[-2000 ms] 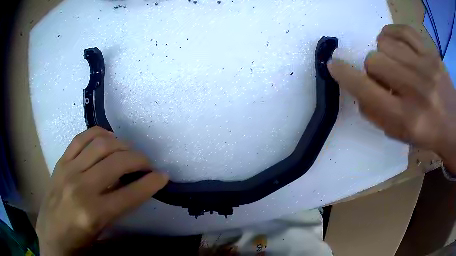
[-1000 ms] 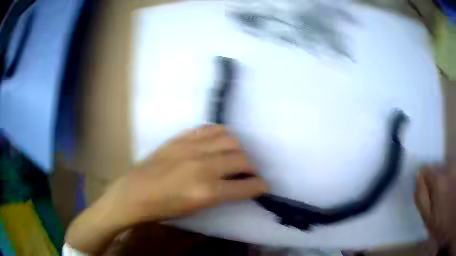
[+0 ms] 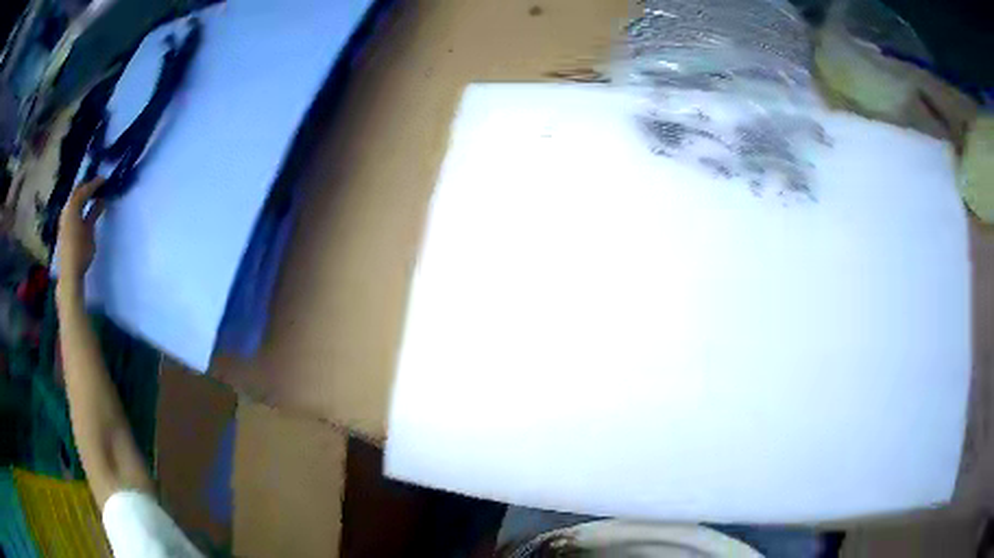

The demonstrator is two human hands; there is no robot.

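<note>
My left hand is small at the far left, its arm stretched out, with its fingers at a black U-shaped bracket on the light-blue sheet. The fingers touch or hold the bracket's near end; the exact grip is too small to tell. More than one bracket may lie there, overlapping. The white foam sheet bears no bracket. Loose grey balls lie at its far edge by a clear crinkled bag. My right hand is not in view.
Brown bench top lies between the blue sheet and the foam sheet. A round, clear tub is at the back right, with a pale yellow object at the right edge. Cardboard and a yellow crate are below left.
The view has swung left. My left hand has moved from the foam sheet to the blue sheet at far left, and the bracket is gone from the foam. My right hand has left the picture.
</note>
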